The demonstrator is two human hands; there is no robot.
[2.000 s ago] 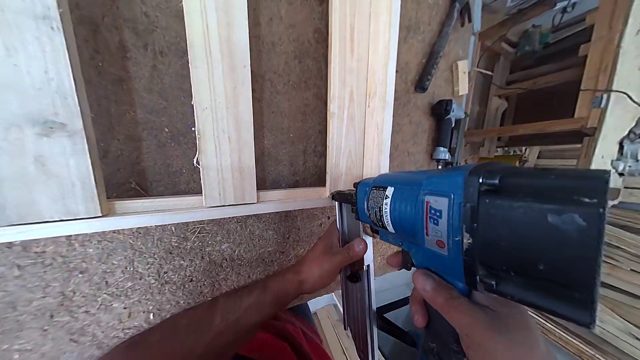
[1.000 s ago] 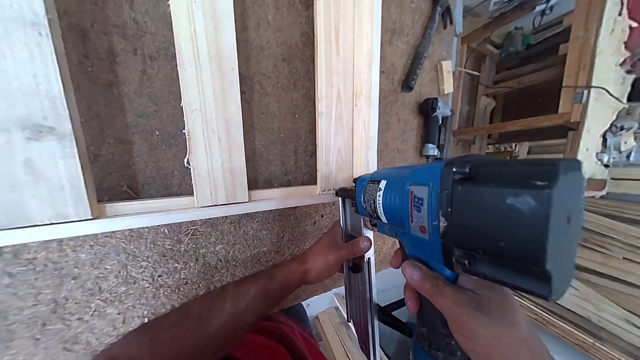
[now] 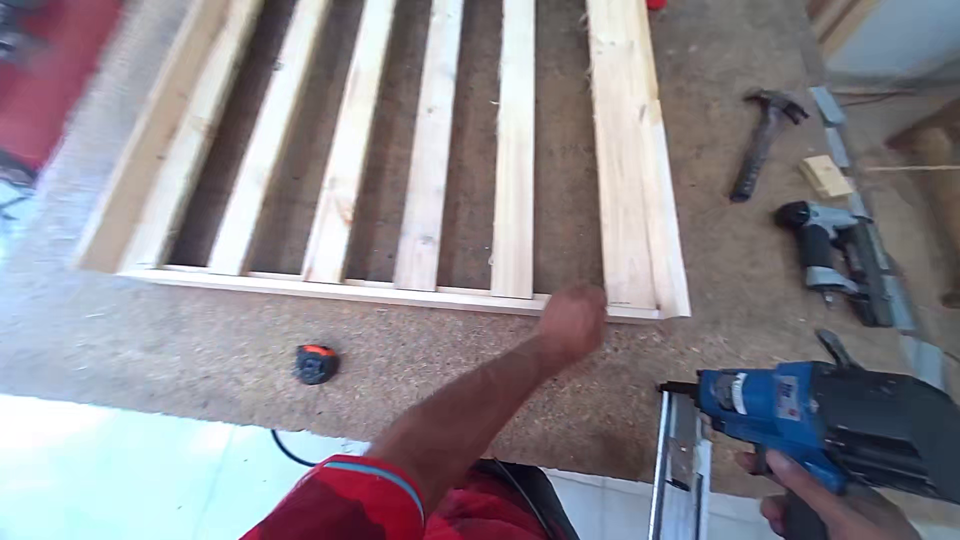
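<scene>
A slatted wooden frame point(image 3: 420, 296) lies on a chipboard bench top. At its near rail, beside the wide slat point(image 3: 626, 150) on the right, is my left hand point(image 3: 574, 322); it looks closed over the rail, blurred, and whether it grips the rail cannot be told. My right hand point(image 3: 825, 499) holds a blue and black pneumatic nail gun point(image 3: 802, 405) by its handle, off to the right of the frame. The gun's nose points left, apart from the wood, and its silver magazine point(image 3: 679, 465) runs down toward the bench's near edge.
A tape measure point(image 3: 316, 364) lies on the bench in front of the frame. To the right are a claw hammer point(image 3: 761, 146), a small wood block point(image 3: 825, 176) and a smaller air nailer point(image 3: 825, 255). The bench's near edge point(image 3: 187, 416) runs below, with a dark hose under it.
The nail gun has moved away from the frame's corner to the right. My left hand has let go of the magazine and is now at the near rail. The view has shifted widely.
</scene>
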